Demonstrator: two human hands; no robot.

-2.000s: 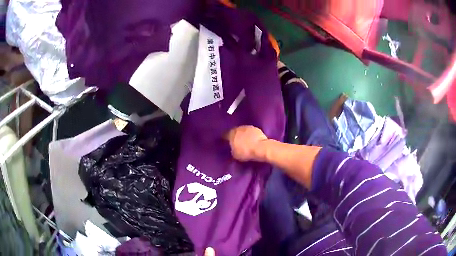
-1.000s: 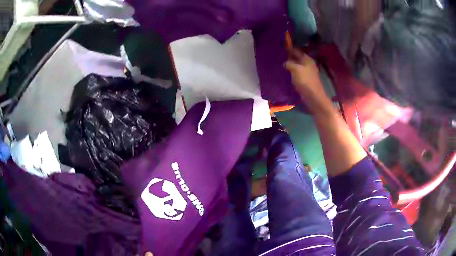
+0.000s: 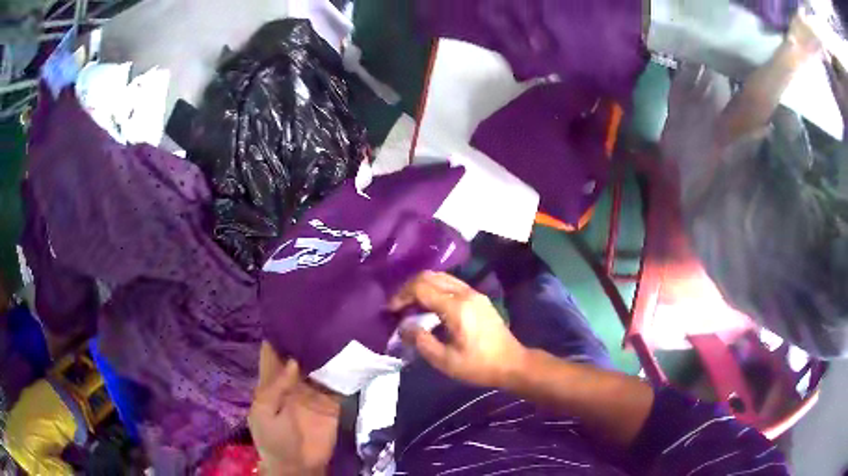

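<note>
A dark purple garment panel (image 3: 325, 307) with a white printed emblem and lettering (image 3: 304, 255) lies over my lap. My right hand (image 3: 456, 325) is bare and holds the panel's cloth at its near right side, fingers bent, with a small pale piece at the fingertips. My left hand (image 3: 293, 418) is bare, at the panel's lower left edge, partly under it; its fingertips are hidden, so its hold is unclear. A white sheet (image 3: 353, 367) shows at the panel's near edge. Another white sheet (image 3: 488, 197) lies beyond the panel.
A black plastic bag (image 3: 279, 121) stands beyond the panel. Dotted purple cloth (image 3: 167, 279) is heaped at the left. A purple piece with orange edging (image 3: 549, 139) lies beyond. A red stool (image 3: 688, 307) and another person's arm (image 3: 758, 93) are at the right. Yellow and blue things are at lower left.
My right hand has come back from the far purple cloth to the near panel. My left hand has come further into view. The emblem panel is now more folded, and the view has shifted.
</note>
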